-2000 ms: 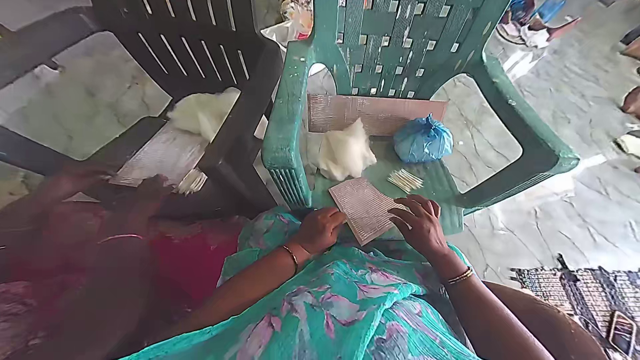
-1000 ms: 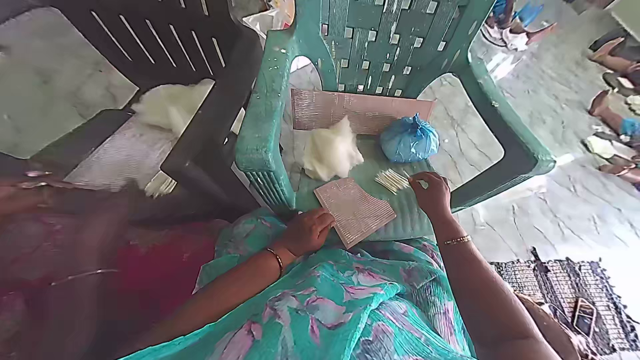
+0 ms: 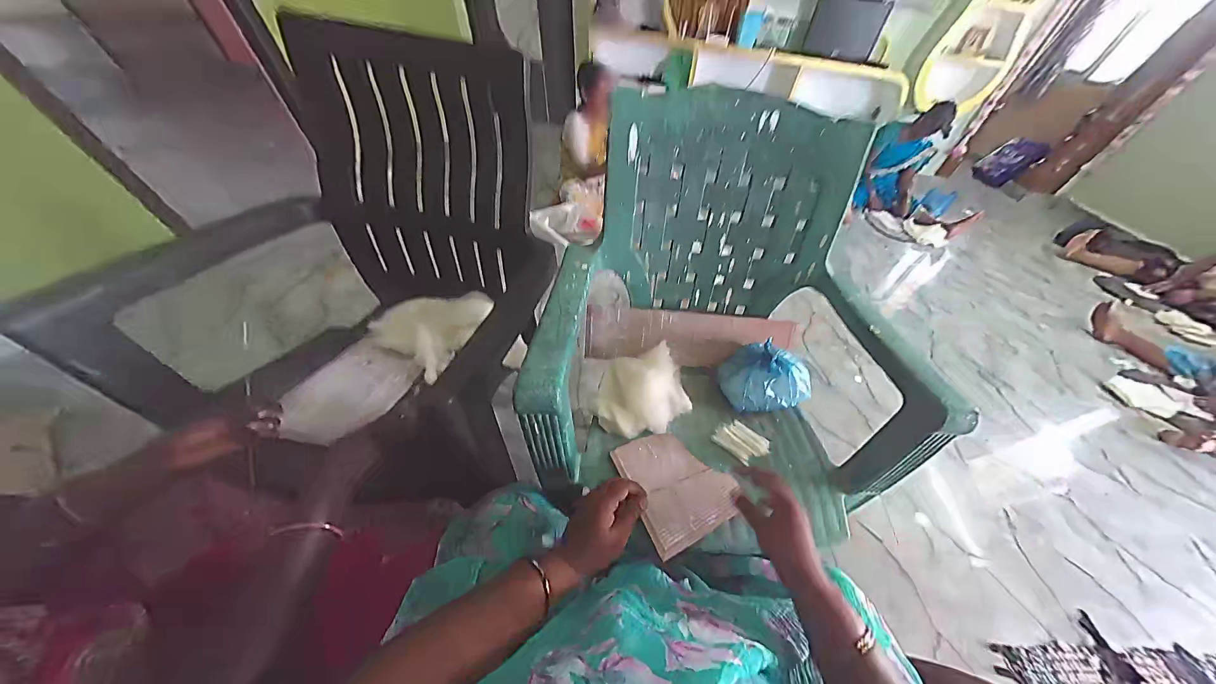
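Note:
My left hand (image 3: 605,522) grips the left edge of a piece of brown cardboard (image 3: 686,494) at the front of a green plastic chair (image 3: 731,218). At the cardboard's right edge is my right hand (image 3: 774,518), blurred, its fingers apart; whether it touches the board is unclear. Behind the board lie a tuft of white cotton (image 3: 644,389) on the left and a small bundle of thin white sticks or wicks (image 3: 741,442) on the right. A knotted blue plastic bag (image 3: 765,377) sits farther back, in front of a longer cardboard strip (image 3: 684,334).
On my left, a co-worker's blurred hands (image 3: 204,445) are over a dark plastic chair (image 3: 427,161) holding more cotton (image 3: 432,328) and a pale board (image 3: 351,389). Other people sit on the marble floor farther off. A patterned mat (image 3: 1102,655) lies at lower right.
My right hand has moved left, from the white bundle to the cardboard's right edge. My left hand stays on the cardboard. The view has tilted up, showing more of the room.

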